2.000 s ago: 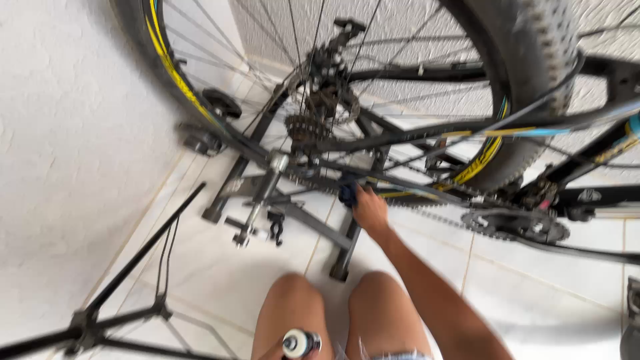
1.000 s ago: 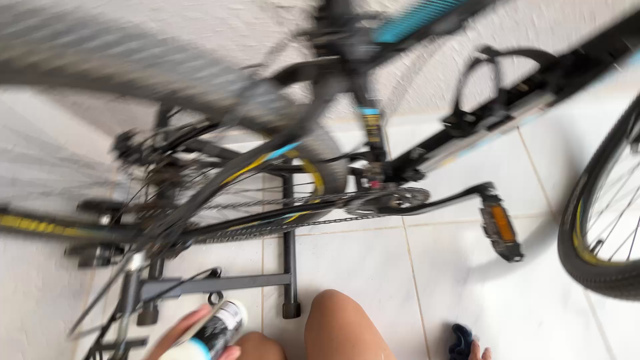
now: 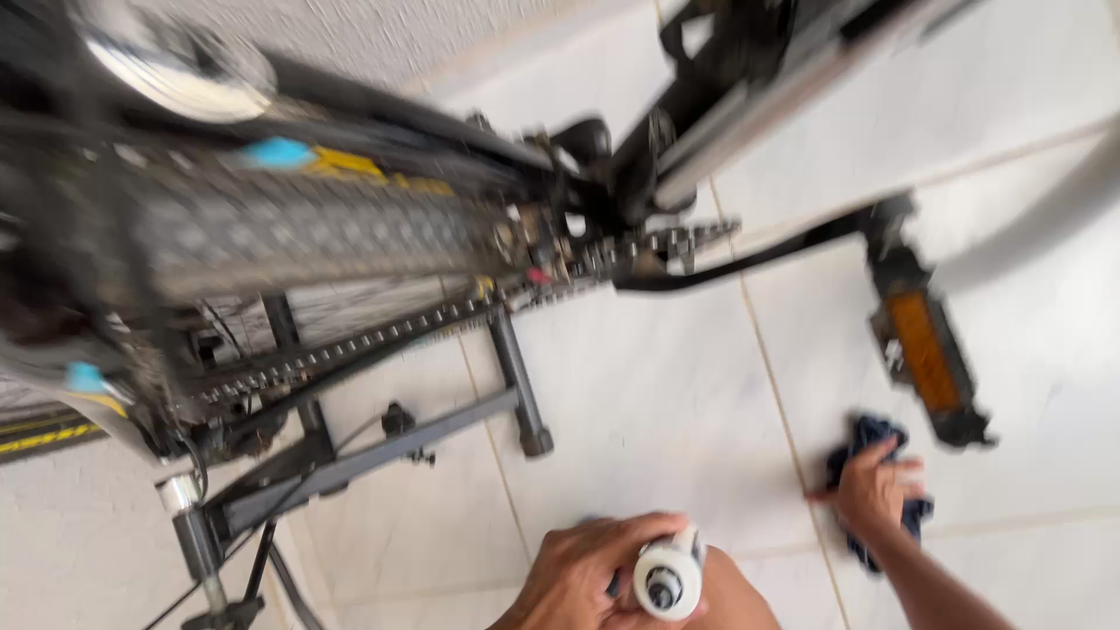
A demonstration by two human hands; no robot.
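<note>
My left hand [image 3: 586, 569] is closed around a white bottle [image 3: 667, 579], its nozzle end facing the camera, low in the view above my knee. On the right, my right hand [image 3: 875, 490] lies over a dark blue cloth [image 3: 919, 516] on the floor tiles, fingers spread; whether it grips the cloth is unclear. The bicycle chain [image 3: 376, 341] runs from the rear of the bike to the chainring [image 3: 691, 238], up and left of both hands. A crank arm [image 3: 770, 254] leads to a pedal with an orange reflector [image 3: 926, 350], just above the cloth.
A grey metal stand [image 3: 411, 442] is under the rear of the bike, at the left. The blurred rear tyre [image 3: 306, 219] and black frame fill the upper left. A textured wall [image 3: 394, 35] rises behind. White tiles [image 3: 630, 420] cover the floor.
My right hand and the dark cloth were at the chain two seconds ago and are now on the floor at the right. The bottle stays in my left hand. The view has shifted a lot.
</note>
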